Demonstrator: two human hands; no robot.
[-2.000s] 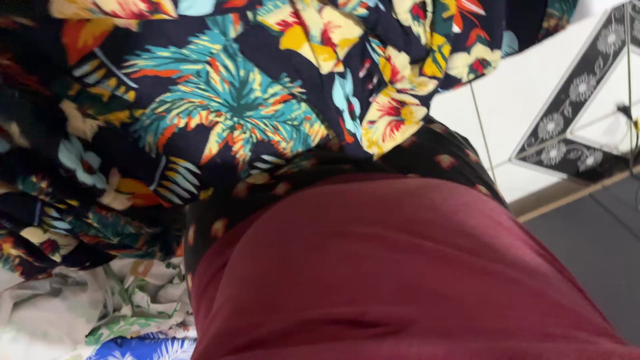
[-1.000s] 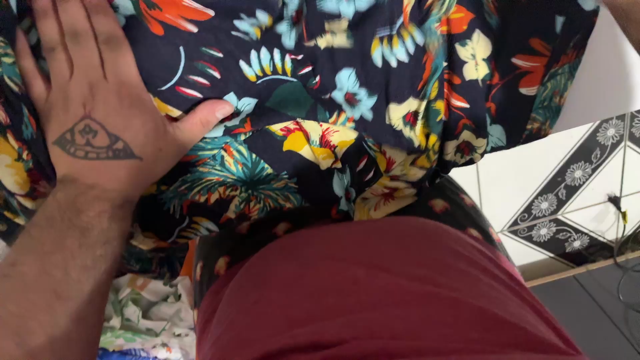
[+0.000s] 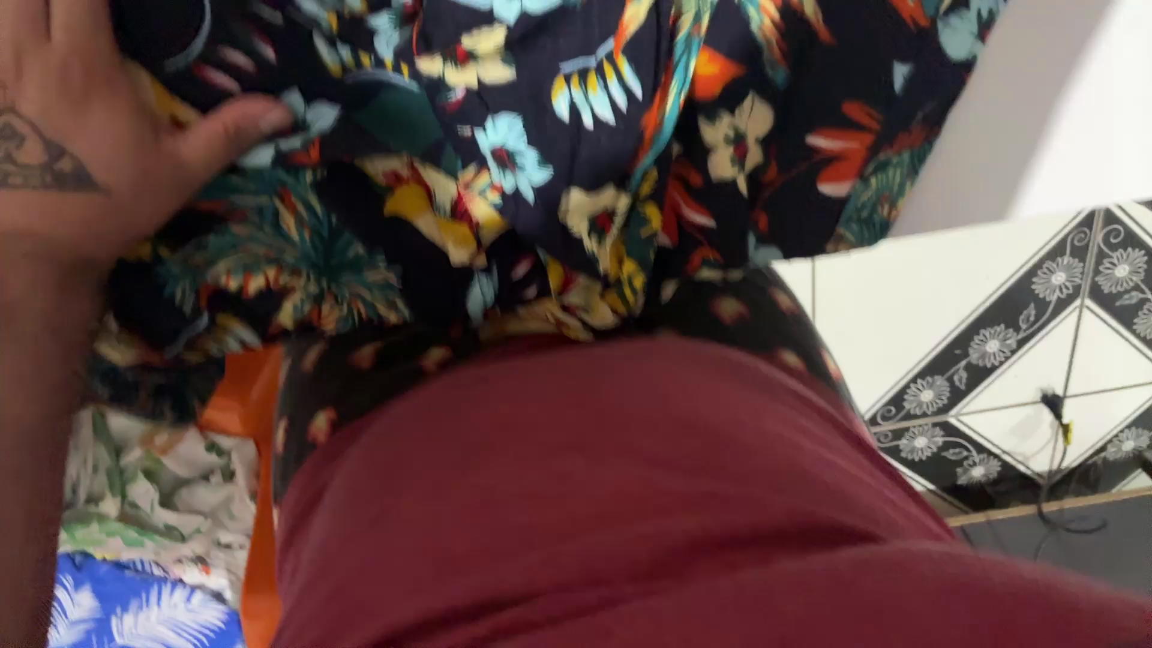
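Observation:
A dark navy fabric printed with flowers and leaves (image 3: 504,153) spreads across the top of the head view, bunched where it meets my body. My left hand (image 3: 99,135), with a tattoo on its back, lies flat on the left part of this fabric, its thumb stretched out to the right. The fingertips are cut off by the frame's edge. My right hand is out of view. Below the fabric is the maroon cloth of my own clothing (image 3: 576,477), with a black patterned band (image 3: 720,310) above it.
At lower left lie a white and green printed cloth (image 3: 162,486) and a blue cloth with white leaves (image 3: 135,603), beside an orange strip (image 3: 261,540). To the right are a white wall with floral-bordered tiles (image 3: 990,346), a thin dark cable (image 3: 1048,504) and a grey floor (image 3: 1080,540).
Two seconds ago no hand showed; one second ago my left hand was on the printed fabric. It now sits further left in view, and more of the orange strip shows.

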